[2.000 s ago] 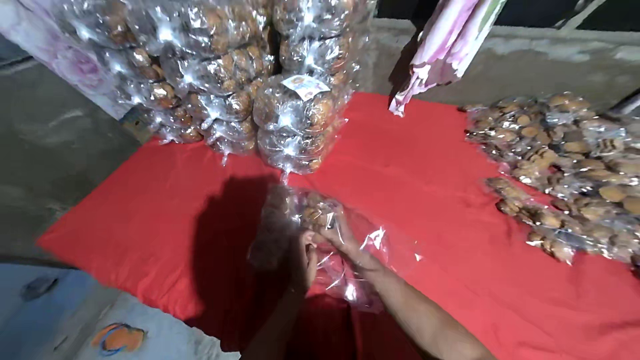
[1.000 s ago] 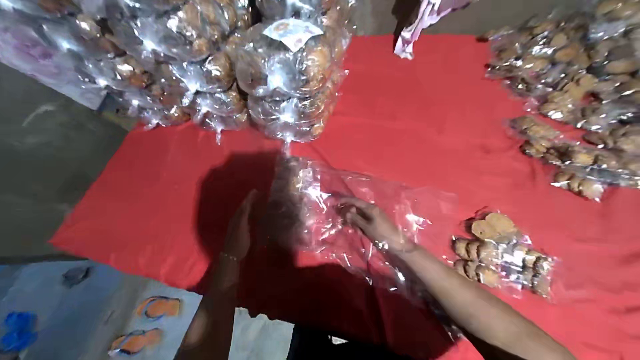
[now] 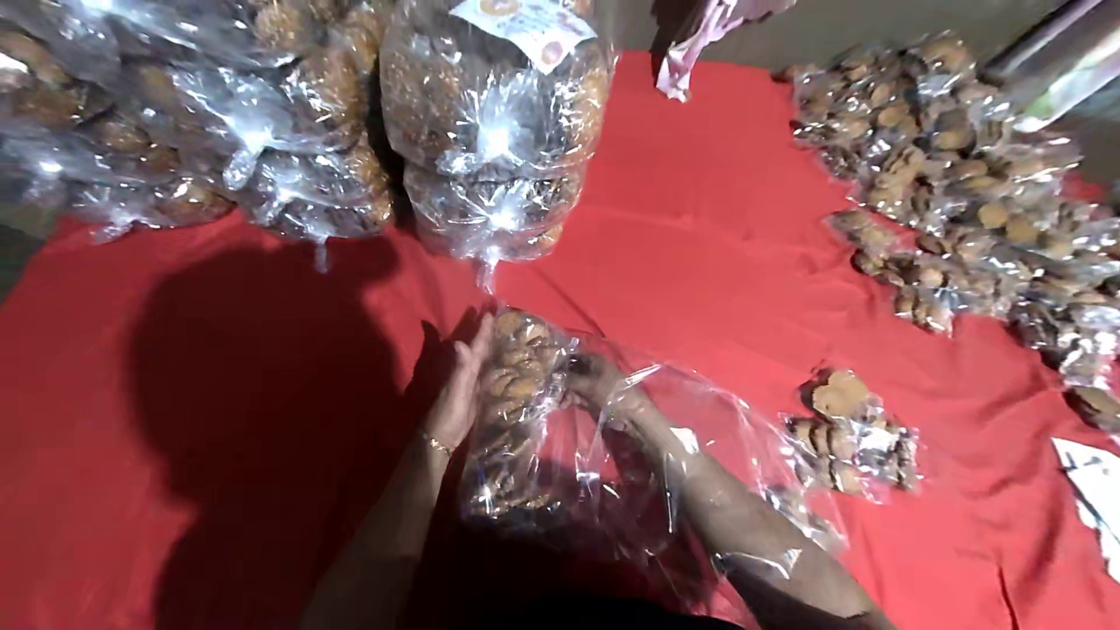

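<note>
A large clear plastic bag (image 3: 700,437) lies on its side on the red cloth, with small packs of round brown cookies (image 3: 521,376) lined up at its left end. My left hand (image 3: 459,385) rests flat along the outer left side of these packs, fingers extended. Inside the bag, my right hand (image 3: 595,381) reaches to the inner side of the packs and touches them; its fingertips are partly hidden by film and glare, so a grip cannot be made out. The right forearm passes through the bag's open side.
Stacked filled bags (image 3: 499,131) stand at the back left, one with a printed label (image 3: 534,26). A heap of small cookie packs (image 3: 962,192) covers the right side. A few packs (image 3: 853,437) lie nearer, right of the bag. Red cloth (image 3: 700,236) spreads beneath everything.
My right hand has moved left, against the packs inside the bag. My left hand, apart from the bag one second ago, is now against its left side. The view has moved closer.
</note>
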